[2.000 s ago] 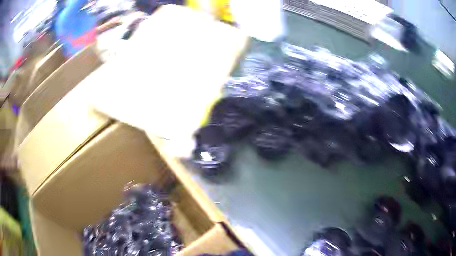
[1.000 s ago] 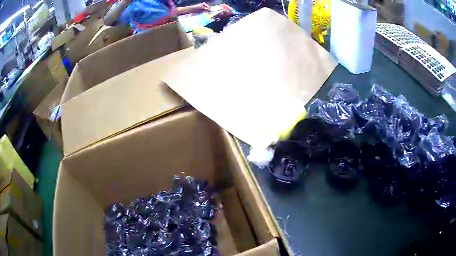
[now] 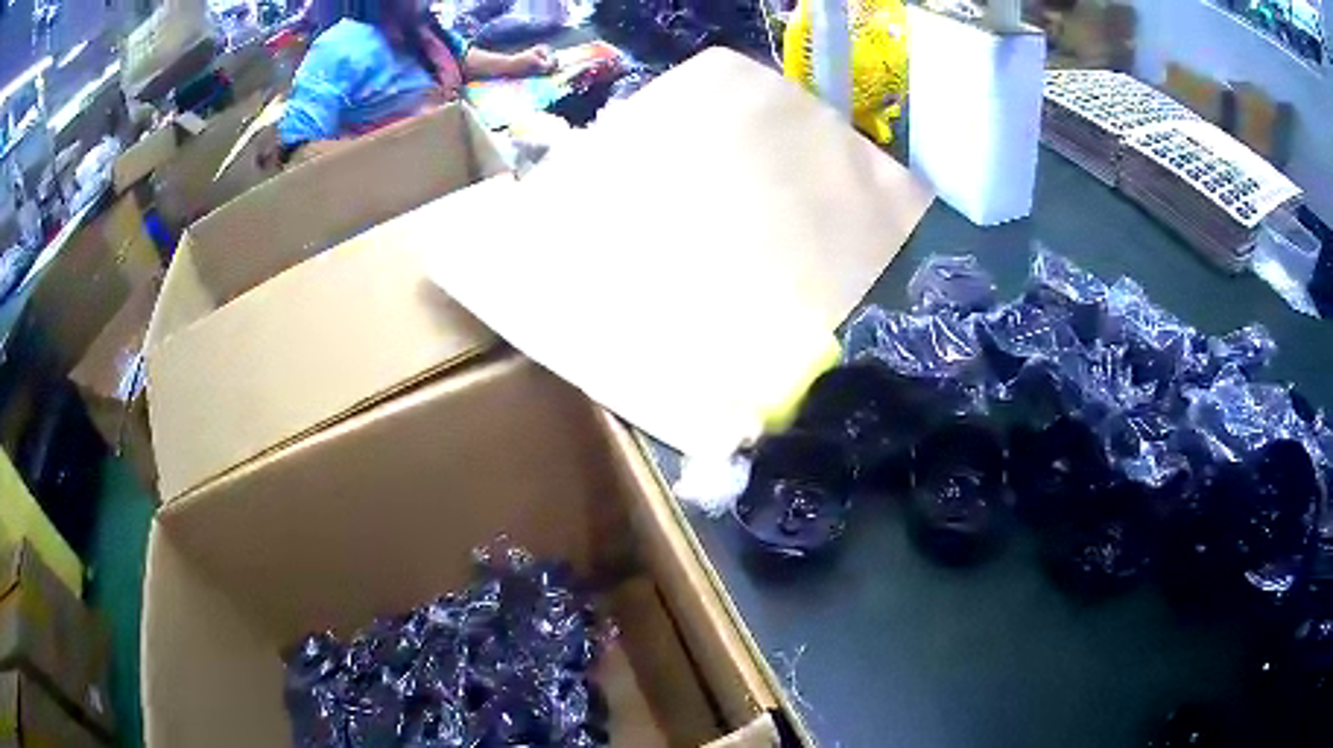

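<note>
No hand of mine is in view. An open brown cardboard box (image 3: 395, 497) stands nearest in front, beside the bench. Black parts in shiny clear plastic wrap (image 3: 468, 658) lie in a heap inside it. Round black housings (image 3: 797, 504) stand in rows on the dark green bench top (image 3: 892, 643). Clear plastic wrap (image 3: 936, 336) covers the ones at the back. A large flat brown sheet (image 3: 702, 219) lies over the box's far flap and the bench corner.
A second open box (image 3: 336, 205) stands behind. A person in blue (image 3: 358, 81) is beyond it. A white block (image 3: 972, 124), a yellow mesh object (image 3: 877, 66) and stacked printed sheets (image 3: 1191, 168) stand at the back. More boxes (image 3: 51, 628) are at far left.
The first earlier frame is blurred and shows the bench from farther right. Since then the view has swung left, then slightly back, and steadied. No thing has clearly moved on the bench.
</note>
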